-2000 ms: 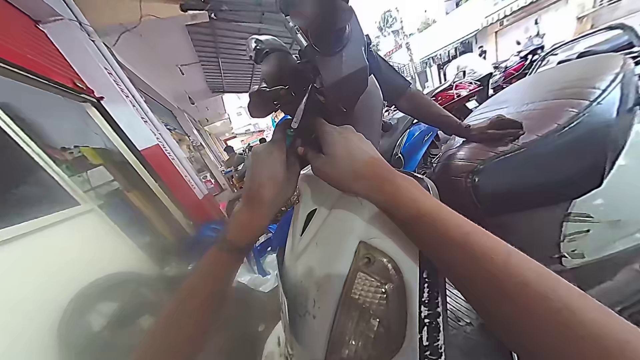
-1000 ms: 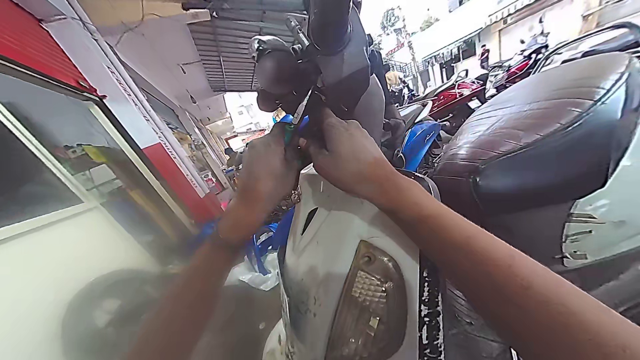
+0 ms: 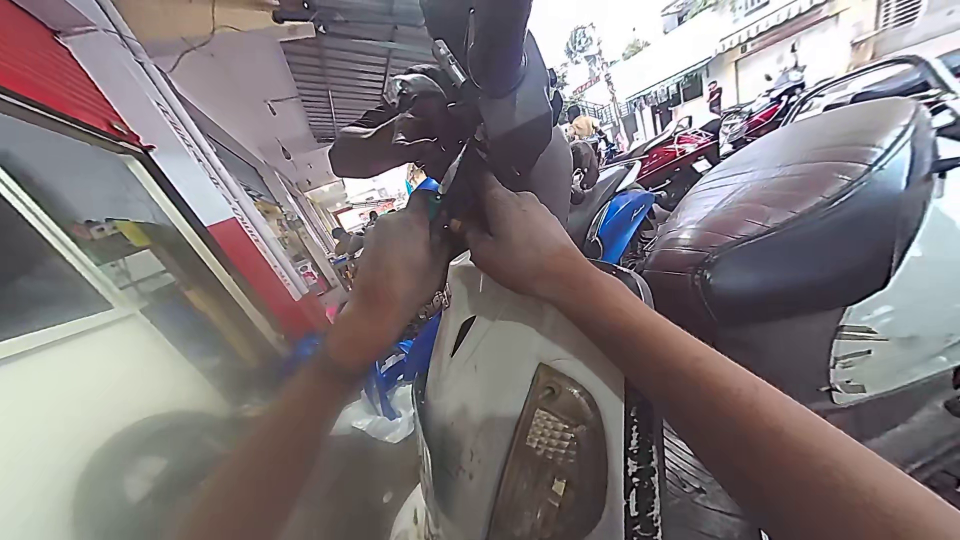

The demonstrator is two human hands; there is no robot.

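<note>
A white scooter's front panel stands upright before me, with a clouded indicator lens low on it. At the top of the panel, my left hand has its fingers curled around a small green-and-blue thing that I cannot make out. Close to its right, my right hand has its fingertips in the dark parts under the handlebar; what it grips is hidden. A thin pale strip rises between the two hands. Left of the handlebar hangs a dark, rumpled cover or part.
Close on the right is another scooter's brown and black seat. A blue motorcycle panel and red motorcycles stand behind. A white plastic bag lies on the ground at left, beside a glass-fronted wall.
The other person's arm and hand, which lay on the brown seat two seconds ago, have gone from view. My two hands have stayed at about the same place under the handlebar.
</note>
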